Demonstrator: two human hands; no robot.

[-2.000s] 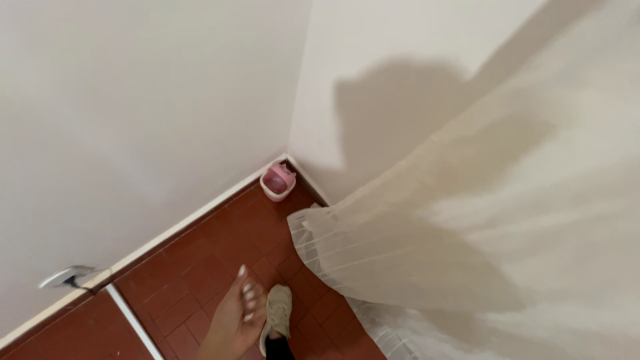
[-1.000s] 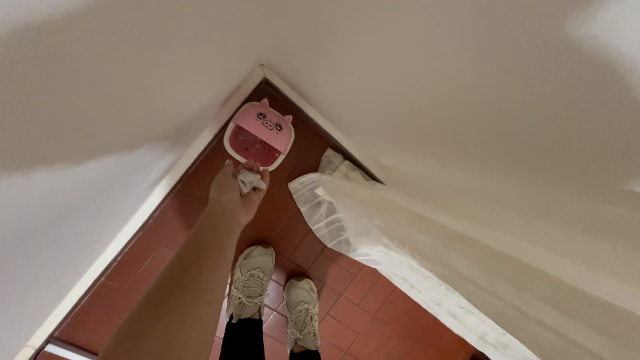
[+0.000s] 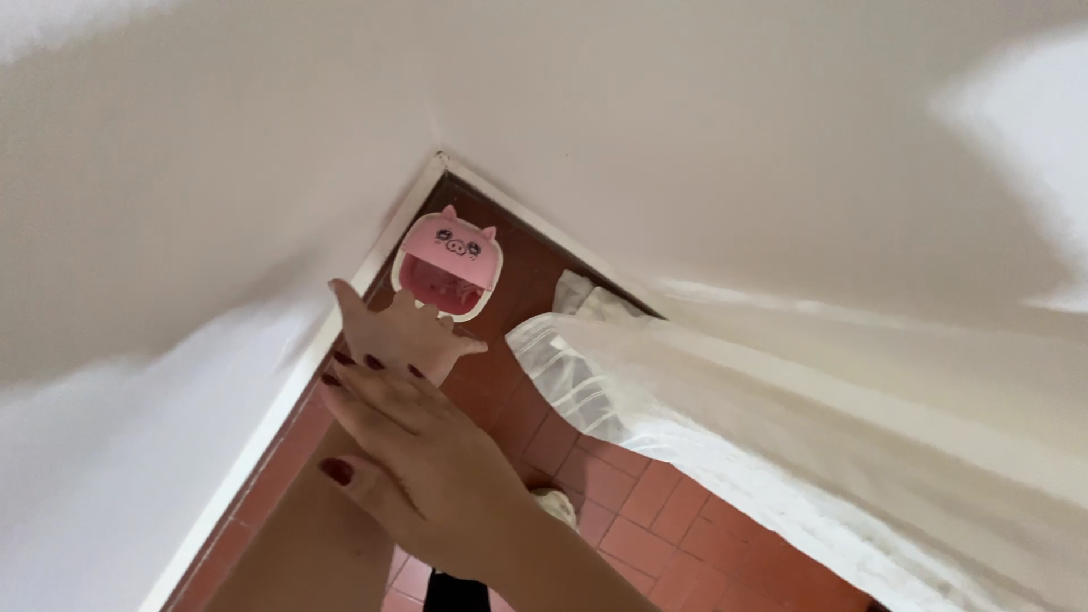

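Observation:
A small pink and white bin with a pig face and ears [image 3: 450, 255] stands on the floor in the corner, its front opening showing a pink inside with something in it that I cannot make out. My left hand [image 3: 399, 336] is stretched out just in front of the bin's opening, fingers spread, with nothing seen in it. Across the back of that hand and wrist lies my right hand [image 3: 408, 459], palm down, its dark red nails showing and nothing visible in its grasp.
White walls with a pale baseboard [image 3: 535, 223] meet behind the bin. A sheer white curtain [image 3: 722, 408] hangs at the right, its hem on the reddish tile floor [image 3: 646, 518]. Part of a light shoe [image 3: 557, 507] shows beside my right forearm.
A second ago my left hand held a crumpled white piece at the bin's front; now that piece is not seen in it. My right hand has come into view over my left.

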